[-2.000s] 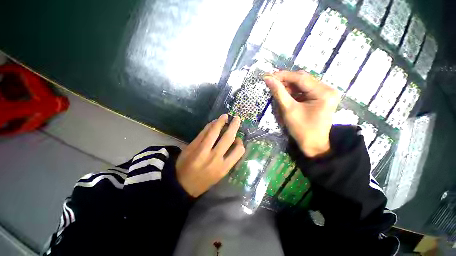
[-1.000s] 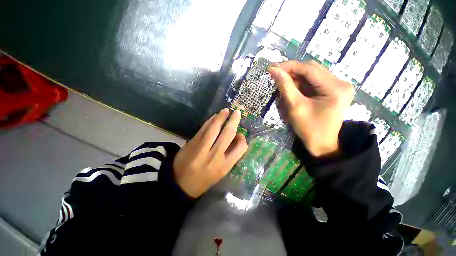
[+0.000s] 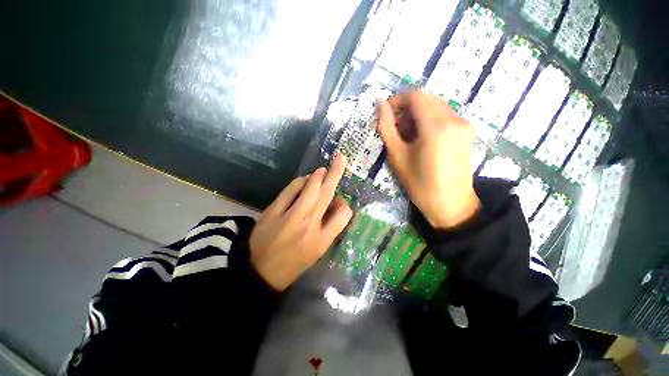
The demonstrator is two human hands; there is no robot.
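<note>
A thin, dotted silver-grey patterned sheet (image 3: 358, 139) lies over a board pocket at the left side of the clear tray. My right hand (image 3: 433, 158) pinches the sheet's upper right corner between thumb and forefinger. My left hand (image 3: 297, 228) rests its fingertips on the sheet's lower end; nothing is gripped in it. Covered boards (image 3: 501, 79) with white faces and green ends sit in slanted rows beyond my right hand. Plain green boards (image 3: 400, 253) lie below, under shiny clear plastic, partly hidden by my right sleeve.
A hazy grey-white translucent sheet (image 3: 227, 73) lies left of the tray on the dark green bench. A slanted bright clear stack (image 3: 598, 228) lies at the right. A red plastic object (image 3: 37, 150) is at the far left, below the bench edge.
The patterned sheet lies lower and flatter against the pocket. My right hand has moved slightly left. My left fingertips have slid up onto the sheet's lower end.
</note>
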